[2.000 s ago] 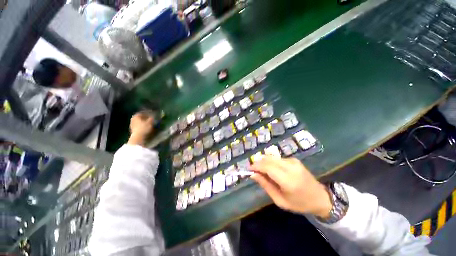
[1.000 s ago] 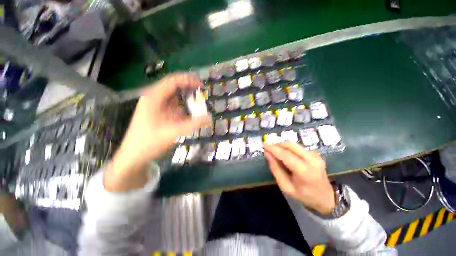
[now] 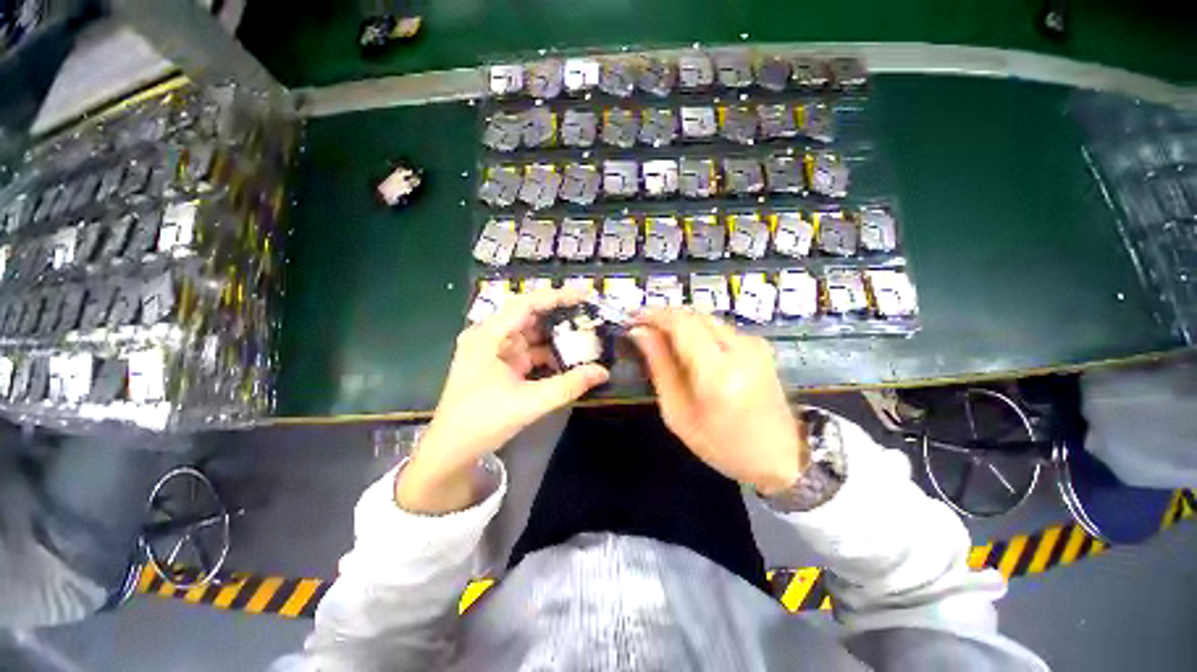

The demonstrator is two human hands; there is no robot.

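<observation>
My left hand (image 3: pixel 492 381) holds a small black housing with a pale square face (image 3: pixel 578 344) between thumb and fingers, above the bench's front edge. My right hand (image 3: pixel 719 390) is at the housing's right side, its fingertips pinched on a small thin silvery piece (image 3: pixel 614 314); whether this is a tool or a part I cannot tell. Behind the hands lies a clear blister tray (image 3: pixel 683 265) with rows of grey and white square parts with yellow edges. My hands hide a bit of its front row.
Another housing (image 3: pixel 398 184) lies on the green bench left of the tray. Tall stacked blister trays (image 3: pixel 197 263) stand at the left, more clear trays (image 3: pixel 1162 197) at the right. A metal rail (image 3: pixel 381 92) runs behind, with units on the belt (image 3: pixel 390 29). Stools stand below.
My left hand has come back from the belt side with a housing and now holds it in front of the tray. My right hand has moved from the tray's front row to the housing. The view has levelled.
</observation>
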